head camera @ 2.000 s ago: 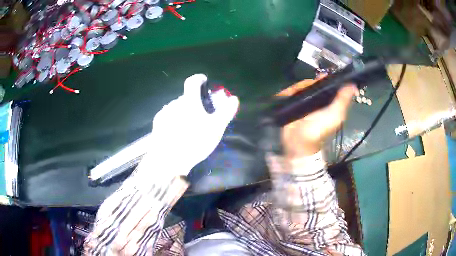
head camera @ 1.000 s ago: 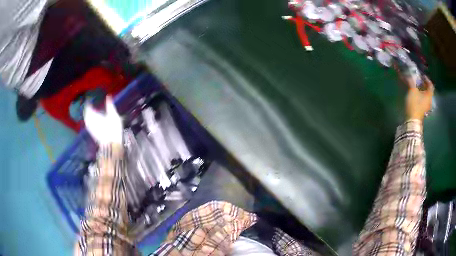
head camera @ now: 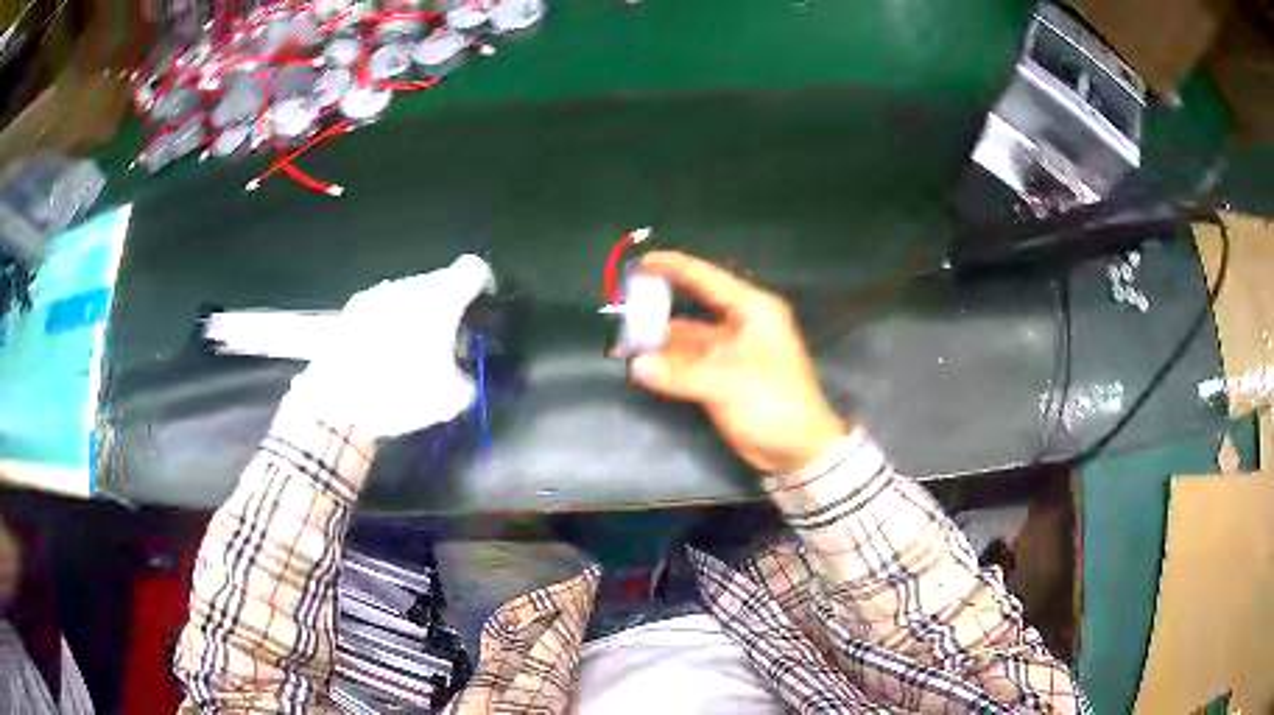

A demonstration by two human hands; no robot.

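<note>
My gloved left hand (head camera: 398, 352) is shut around a pale tube housing (head camera: 273, 334), whose bar sticks out to the left above the mat. A dark fitting with loose blue wires (head camera: 482, 377) shows at the hand's right side. My bare right hand (head camera: 741, 356) holds a round wired unit (head camera: 646, 312) between thumb and fingers, with its red lead wires (head camera: 616, 266) pointing up and left. The unit and the housing are apart, with a gap between the hands. The electric screwdriver (head camera: 1069, 238) lies on the mat at the right.
A pile of round units with red wires (head camera: 294, 84) is at the far left. A screw box (head camera: 1069, 105) stands at the far right. Small white rings (head camera: 1126, 282) and the black cord lie near the screwdriver. Cardboard (head camera: 1213, 573) is at the right edge; more housings (head camera: 391, 629) show below the bench.
The view has swung back from the blue crate to the bench. My left hand now holds a housing above the mat, and my right hand has come from the pile with a round unit.
</note>
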